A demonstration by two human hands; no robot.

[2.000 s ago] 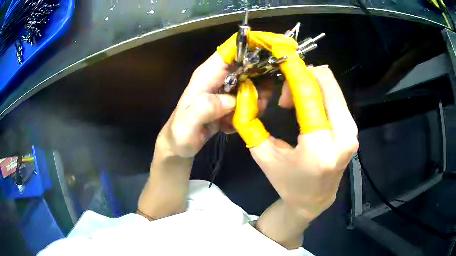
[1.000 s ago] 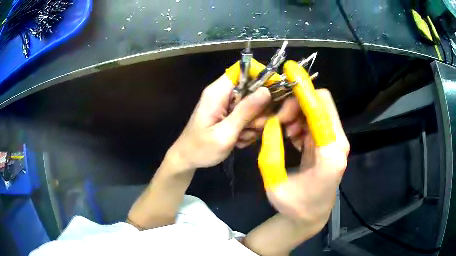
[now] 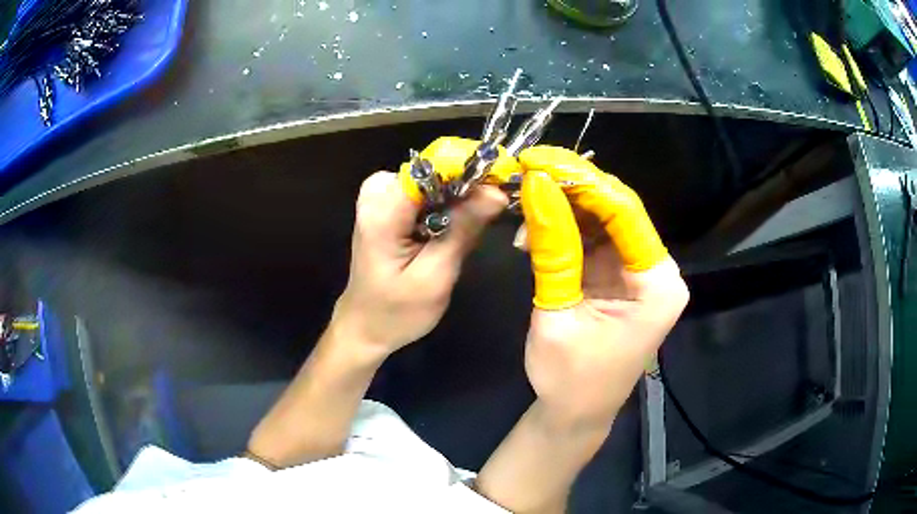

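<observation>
My left hand [image 3: 407, 256] is closed around a fanned bunch of dark and silver metal connectors [image 3: 483, 161] in front of the bench's front edge. Some connectors point up towards the bench, and one shows its round open end near my thumb. A yellow-orange finger cot covers a finger behind the bunch. My right hand [image 3: 603, 271] wears yellow-orange cots on its thumb and index finger. Their tips are pinched together at the right side of the bunch, at a connector that they mostly hide. A thin bright strand or tip sticks up beyond the right index finger.
A blue tray [image 3: 151, 75] with heaped connectors and leads is at the upper left. A round tin [image 3: 595, 12] is cut off by the top edge. A black cord [image 3: 694, 75] crosses the bench. A yellow-and-black tool [image 3: 833, 68] lies at the upper right. Blue bins [image 3: 30, 366] are at the lower left.
The left hand has turned and shifted left, and the connectors now spread differently. The right thumb and index finger, apart before, have closed together at the bunch. More bench shows at the top.
</observation>
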